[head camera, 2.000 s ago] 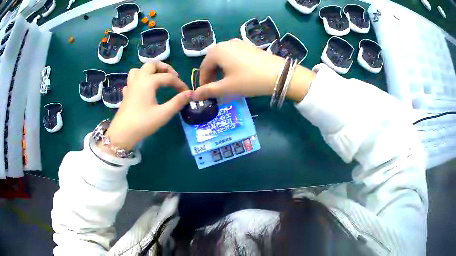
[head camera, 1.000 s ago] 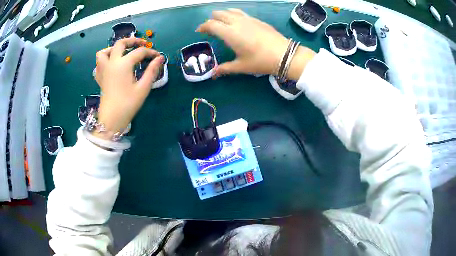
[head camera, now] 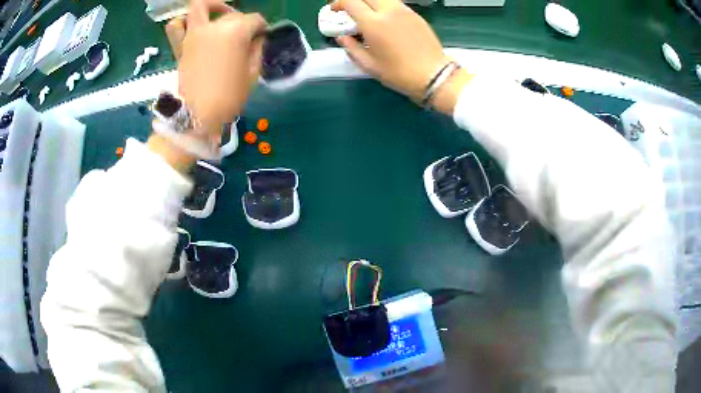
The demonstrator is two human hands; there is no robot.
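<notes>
My right hand (head camera: 400, 46) is at the green belt with its fingers on a closed white charging case (head camera: 336, 21). My left hand (head camera: 219, 73), blurred, has its fingers at the left edge of an open, dark-lined case (head camera: 284, 54) over the white rail; no earbuds show in it. The light-blue tester (head camera: 392, 353) lies at the bottom, cut off by the picture's edge, with its screen lit. The black cradle (head camera: 357, 330) sits on it, with the looped coloured wires (head camera: 363, 280) above.
Open cases stand on the green mat, one (head camera: 271, 199) in the middle and two (head camera: 457, 184) at the right. Orange pieces (head camera: 264, 124) lie behind. Foam trays flank both sides (head camera: 58, 215) (head camera: 680, 199). Beyond the rail (head camera: 492, 61), closed cases (head camera: 562, 19) and retail boxes (head camera: 69, 38) show.
Both hands have moved forward to the rail and belt. The open case that held two earbuds is gone from its mat spot. My left hand now has an open case, my right a closed one. The view has shifted forward.
</notes>
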